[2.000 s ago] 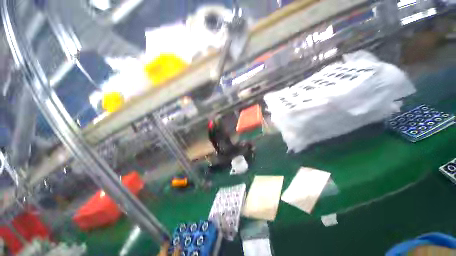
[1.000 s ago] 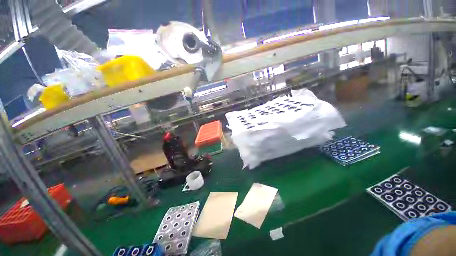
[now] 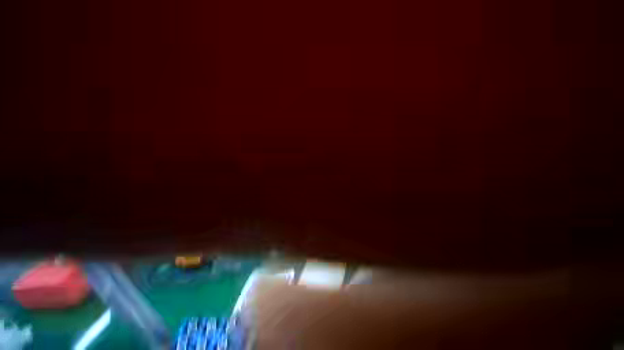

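Observation:
A dark red-black blur covers the upper part of the view, very close to the lens. Below it, a blurred skin-toned shape, which looks like part of my right hand or arm (image 3: 410,311), stretches in from the right; its fingers cannot be made out, nor whether it holds anything. The stack of blue panels (image 3: 203,335) with pale rings is at the bottom edge, left of this shape. A pale sheet (image 3: 323,275) shows just above it. My left hand is not in view.
A red-orange crate (image 3: 51,284) is at the left. A metal post (image 3: 133,301) slants down beside it over the green surface (image 3: 185,301). An orange-yellow tool handle (image 3: 189,261) lies behind. The right side is hidden.
The dark blur and skin-toned shape now cover most of the view. The shelf, white-wrapped stack and right-hand panels are no longer visible. The blue sleeve at lower right is gone from view.

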